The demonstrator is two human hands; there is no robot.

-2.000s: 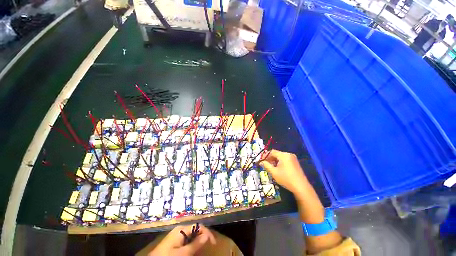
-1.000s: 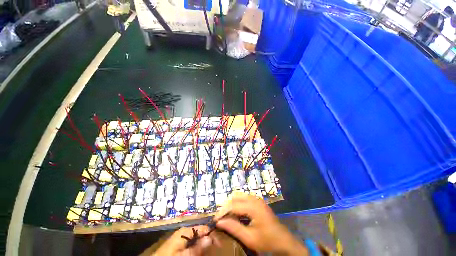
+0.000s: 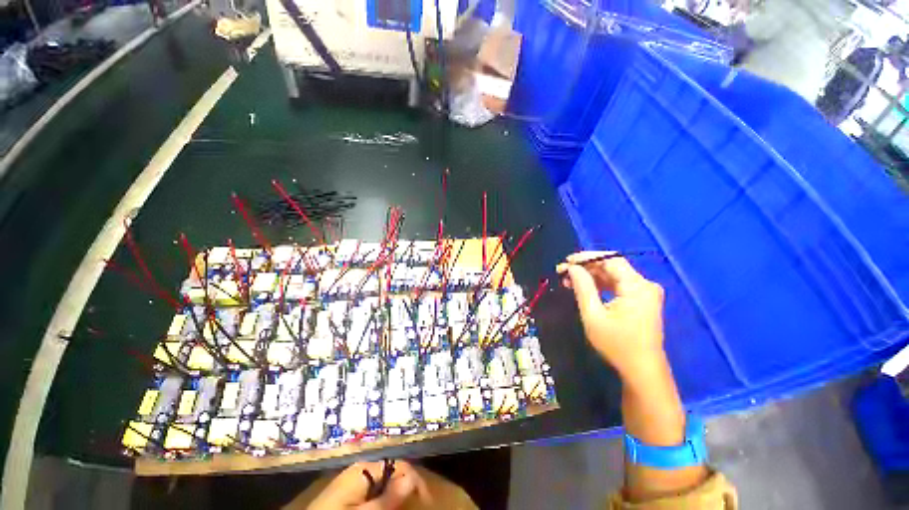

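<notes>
Rows of circuit boards [image 3: 344, 359] with white, yellow and blue parts lie on a tan carrier board [image 3: 239, 465]. Red lead wires [image 3: 249, 217] and dark wires stick up from them. My right hand [image 3: 620, 309] is raised to the right of the boards, clear of them, with one black lead wire [image 3: 630, 254] pinched between thumb and fingers, pointing right. My left hand [image 3: 384, 488] is at the bottom edge in front of the carrier, partly cut off. It holds a small bunch of black lead wires [image 3: 379, 480].
Spare black wires [image 3: 307, 206] lie beyond the boards on the green worktop [image 3: 399, 169]. Large blue plastic bins [image 3: 738, 229] stand at right. A white machine [image 3: 344, 45] stands at the far end, beside a cardboard box [image 3: 496, 62]. A cream edge rail [image 3: 100, 234] runs along the left.
My right hand has moved from beside my left hand, up and right, and now holds a single black wire. My left hand stays at the bottom with the bunch.
</notes>
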